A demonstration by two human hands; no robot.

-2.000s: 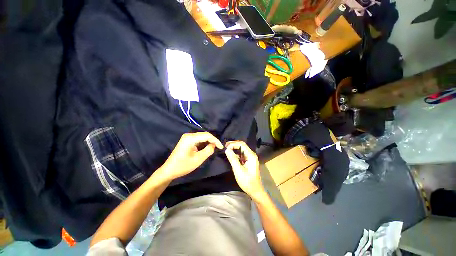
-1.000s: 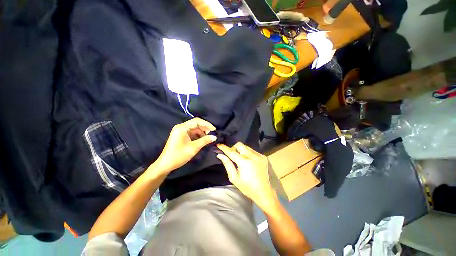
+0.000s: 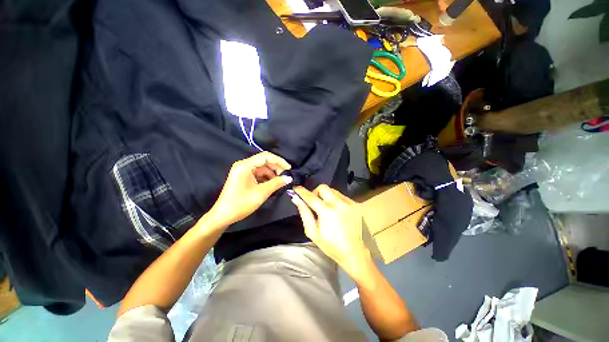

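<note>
A large dark garment (image 3: pixel 180 87) covers the table and my lap. My left hand (image 3: pixel 250 188) pinches a small dark fold at the garment's edge between thumb and fingers. My right hand (image 3: pixel 330 224) is just below and right of it, thumb and index fingertips close together at the fold. Something tiny shows at the right fingertips; it is too small to name. A blank white swing tag (image 3: pixel 244 80) lies on the garment above my hands, its white string (image 3: pixel 248 132) running down toward the left hand. A plaid cloth piece (image 3: pixel 148 194) shows at the lower left.
Scissors with green and yellow handles (image 3: pixel 385 75) lie on the wooden table (image 3: pixel 467 33) at the upper right, near a smartphone (image 3: pixel 359 11) and small tools. A cardboard box (image 3: pixel 394 220) with dark clothing (image 3: pixel 449 220) stands right of my hands. Plastic bags lie on the grey floor.
My right hand has turned and moved from beside the left fingertips to just below them. My left hand has shifted slightly up and left. The whole scene has moved a little up.
</note>
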